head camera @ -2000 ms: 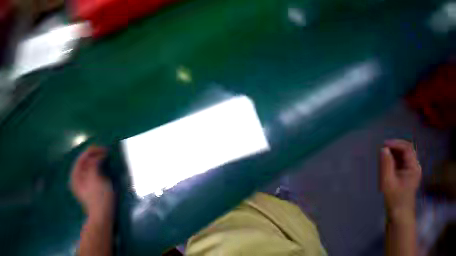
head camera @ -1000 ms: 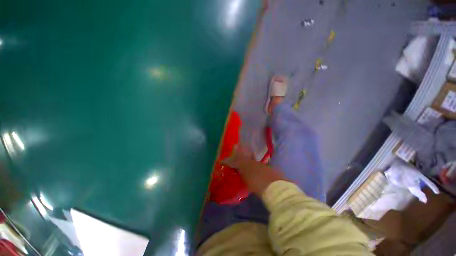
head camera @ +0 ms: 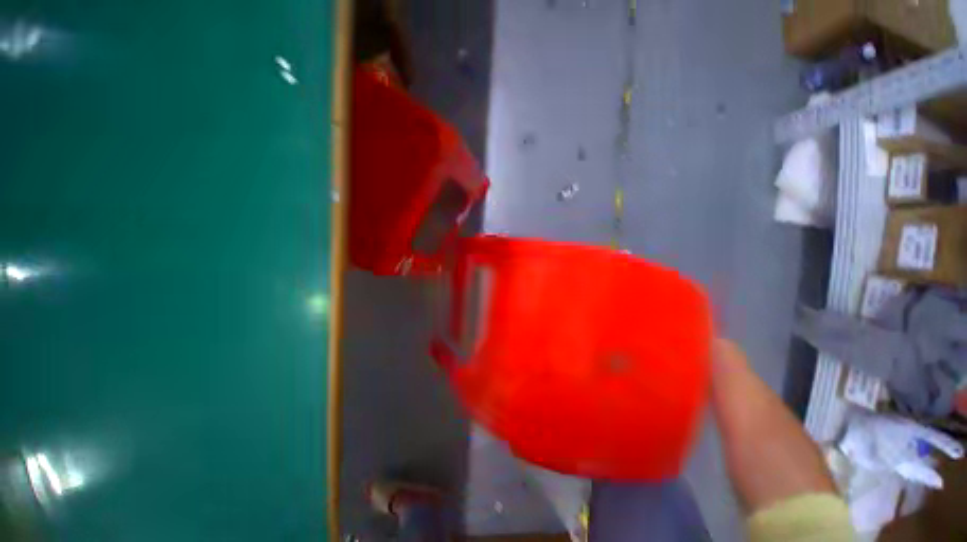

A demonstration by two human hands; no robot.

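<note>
A red plastic stool is at the middle of the view, tilted, with a slot opening towards the bench side. It is slightly blurred. My right hand, in a yellow sleeve, meets the stool's right edge and grips it; the fingertips are hidden by the stool. My left hand is not in view.
The green bench fills the left side, with a straight edge. A second red stool stands against that edge. Grey floor lies beyond. Shelving at right holds cartons, grey cloth and plastic bags. A foot shows at the bottom.
The view has turned further right and the white sheet is out of view. The red stool, earlier beside the bench edge under my right hand, is now out over the floor in my grip.
</note>
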